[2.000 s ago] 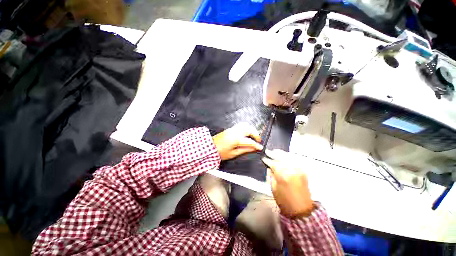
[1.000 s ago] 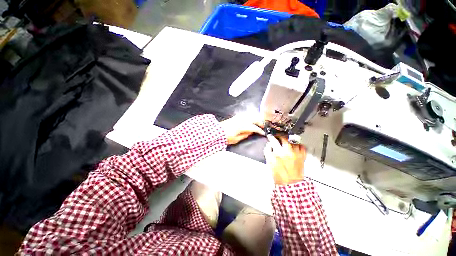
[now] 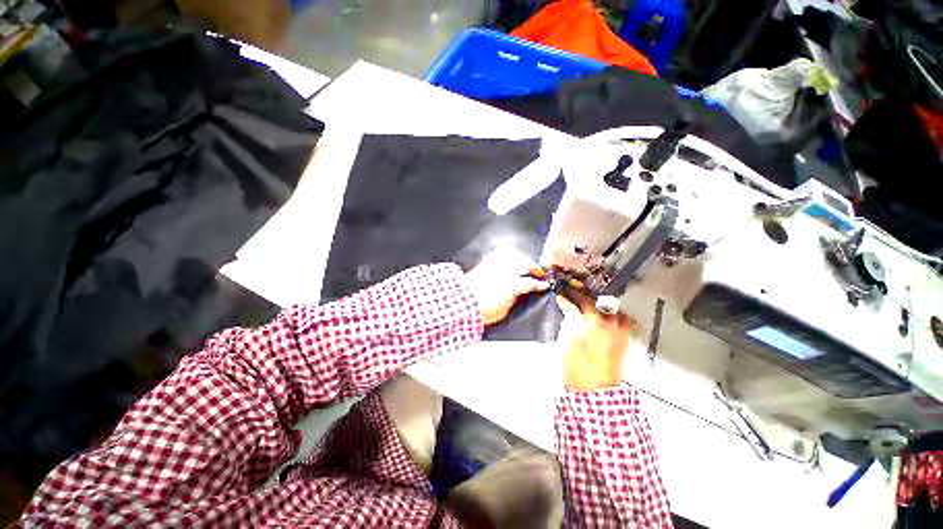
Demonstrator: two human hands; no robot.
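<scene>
A black base panel (image 3: 414, 207) lies flat on the white table, partly under the left end of the sewing machine (image 3: 610, 222). A small round mark shows near its left edge. My left hand (image 3: 507, 287) is on the panel's near part, fingertips at the needle area. My right hand (image 3: 597, 341) is just right of it, fingertips close to the left ones and by the presser foot. Both hands hold the panel's dark edge between their fingertips. The presser foot and needle are mostly hidden by my fingers and the machine head.
A big black heap of cut pieces (image 3: 134, 217) lies at the left. A slim dark tool (image 3: 657, 329), metal snips (image 3: 744, 422) and a blue pen (image 3: 850, 484) lie on the table at the right. A blue bin (image 3: 507, 64) stands behind, with orange cloth (image 3: 584, 33).
Both hands have moved up with the black edge, from nearer the table's front to the needle area. The panel has turned a little. The camera view has shifted too.
</scene>
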